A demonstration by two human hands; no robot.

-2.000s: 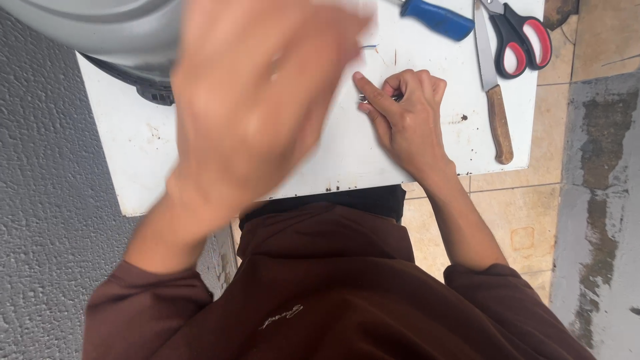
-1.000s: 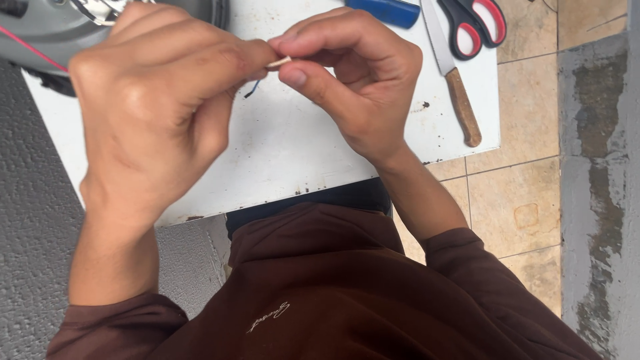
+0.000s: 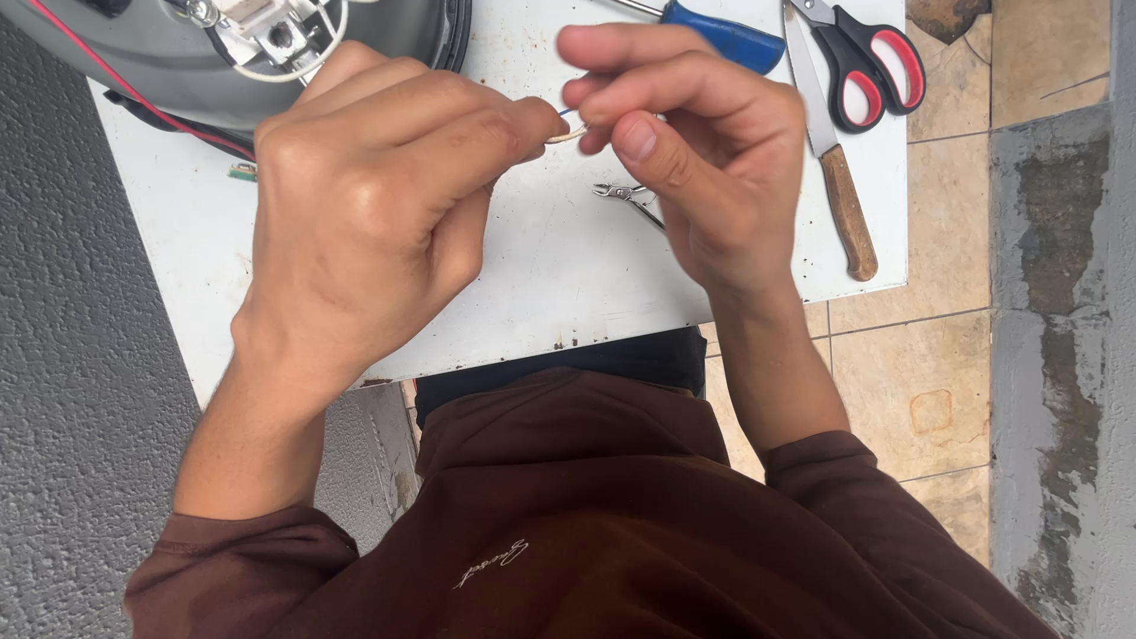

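My left hand (image 3: 382, 177) is pinched on a thin white wire (image 3: 568, 136), whose end sticks out past the fingertips. A bit of blue wire (image 3: 566, 113) shows just above it. My right hand (image 3: 710, 142) is at the wire's end, with thumb and fingers partly spread; whether a fingertip touches the wire I cannot tell. Below and between the hands, small metal nippers (image 3: 626, 193) lie on the white board, their handles partly behind my right hand. A grey rounded appliance housing (image 3: 390, 35) with a white fitting (image 3: 280, 34) and wires stands beyond my left hand.
A blue-handled screwdriver (image 3: 728, 37), a knife with a wooden handle (image 3: 849, 213) and black-and-red scissors (image 3: 856, 75) lie at the right of the white board (image 3: 550, 293). A red wire (image 3: 133, 93) crosses the housing, near a small green circuit board (image 3: 241, 171). A textured grey wall (image 3: 80, 355) borders the left.
My hands, apart two seconds ago, came together at the wire one second ago. Since then the right fingers have spread and drawn slightly off the left fingertips. The nippers now show on the board.
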